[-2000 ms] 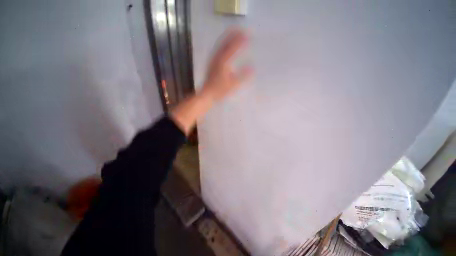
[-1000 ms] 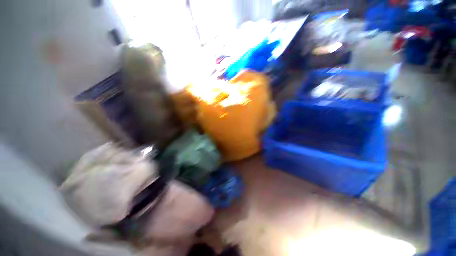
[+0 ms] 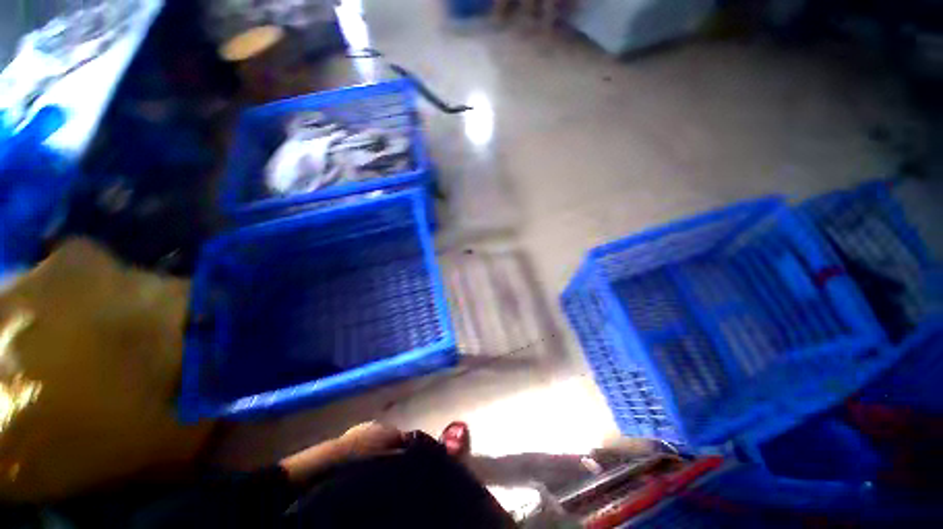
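Observation:
My left hand (image 3: 364, 440) is at the bottom edge, blurred, below a dark sleeve; its fingers are partly hidden by dark cloth, and I cannot tell if it holds anything. My right hand cannot be made out. An empty-looking blue slatted crate (image 3: 321, 386) stands on the floor in front of me. Behind it, a second blue crate (image 3: 326, 96) holds grey-white cloth (image 3: 310, 160). Another blue crate (image 3: 677, 227) stands tilted in view to the right, with no cloth seen in it.
A large yellow bag (image 3: 93, 362) lies at left. A table with white and blue items (image 3: 72, 78) is at upper left, and a round wooden stool seat (image 3: 251, 42) beyond. More blue crates (image 3: 869, 222) are at right. A red bar (image 3: 657, 494) shows at the bottom right. A dark cord lies on the floor.
The view has swung from a wall and doorway, past the yellow bag, to the crates on the floor. The crates now appear further left and nearer. The left hand, earlier raised, is now low.

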